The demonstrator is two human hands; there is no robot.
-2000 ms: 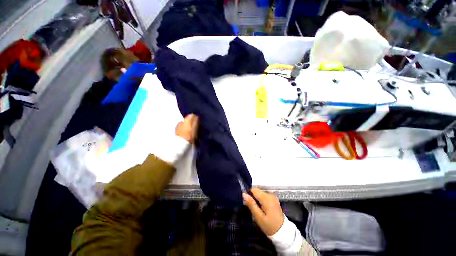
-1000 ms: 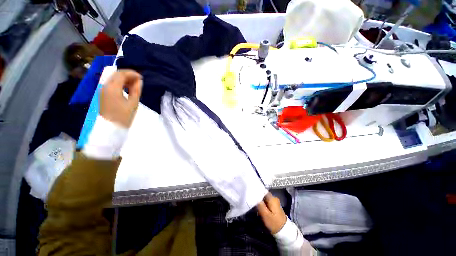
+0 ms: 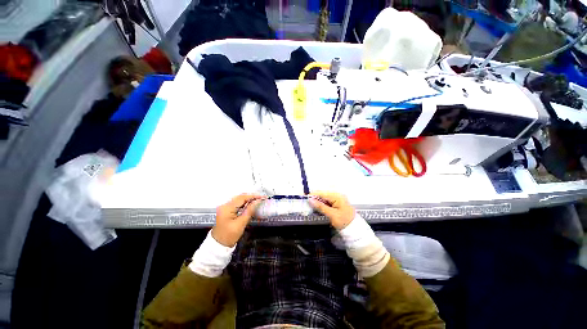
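A navy garment piece [image 3: 241, 83] lies on the white table left of the machine. Its white lining [image 3: 267, 144] with a narrow navy stripe [image 3: 295, 151] runs toward me to the table's front edge. My left hand [image 3: 235, 218] pinches the left corner of the lining's near end. My right hand [image 3: 335, 209] pinches the right corner. A dark band shows along the edge stretched between both hands.
The sewing machine [image 3: 463, 115] stands at the right. Orange-red scissors [image 3: 409, 162], a red cloth [image 3: 370, 146] and a yellow lamp [image 3: 299, 101] are near its needle end. A blue bin [image 3: 138, 99] and a white plastic bag [image 3: 80, 193] are at the left.
My left hand has come down from the navy cloth to the lining's near end. The white lining, covered by navy at first, now shows, its end held level between both hands.
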